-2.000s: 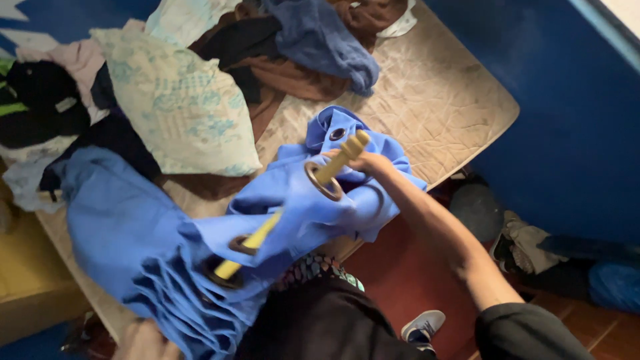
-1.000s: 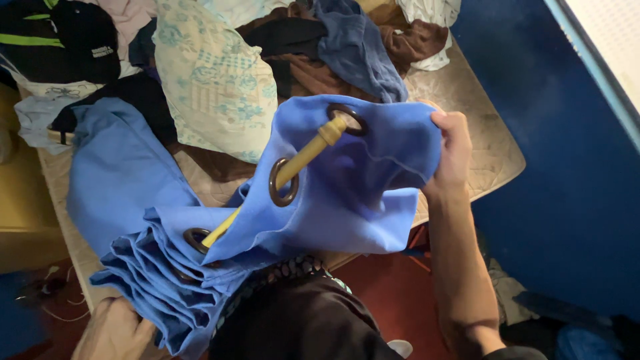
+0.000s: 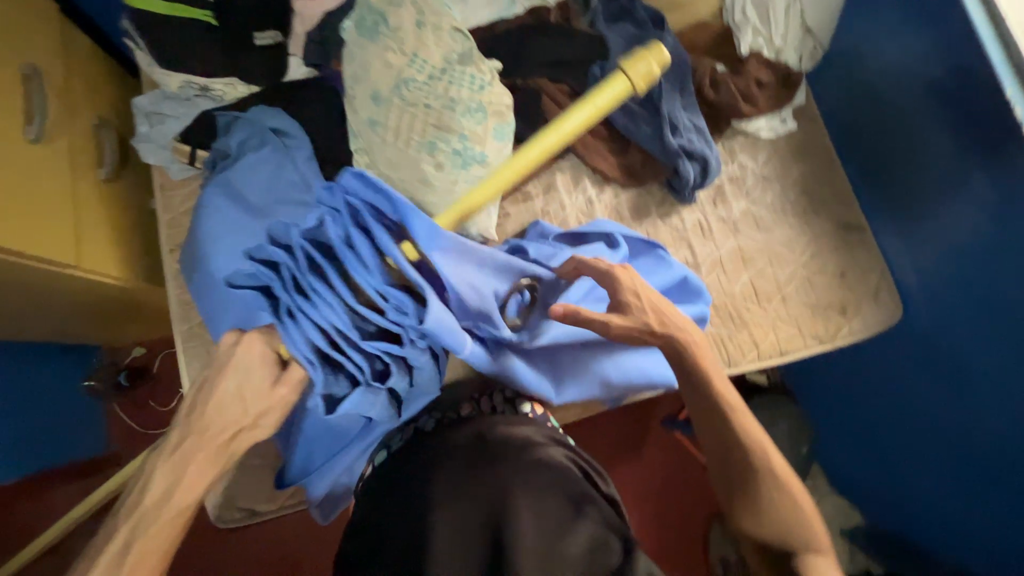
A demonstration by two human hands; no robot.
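A blue grommet curtain (image 3: pixel 480 296) lies bunched in folds across the mattress edge. A yellow rod (image 3: pixel 552 140) runs through the gathered folds, its capped end sticking out at the upper right and its other end reaching the lower left. My left hand (image 3: pixel 248 388) is closed around the rod beside the leftmost folds. My right hand (image 3: pixel 620 304), thumb and fingers apart, is over the loose part of the curtain, just right of a dark grommet ring (image 3: pixel 520 304). That ring is off the rod. Folds hide most of the other rings.
Beneath the curtain is a beige mattress (image 3: pixel 800 264). A patterned pillow (image 3: pixel 424 104) and a heap of dark, brown and blue clothes (image 3: pixel 664 120) cover its far side. A yellow cabinet (image 3: pixel 64 160) stands at left, a blue wall (image 3: pixel 936 240) at right. Thin cables (image 3: pixel 152 400) lie on the red floor.
My right hand has let go of the curtain's edge, which it held up a second ago. The raised cloth has dropped, and more of the rod's capped end shows beyond the curtain.
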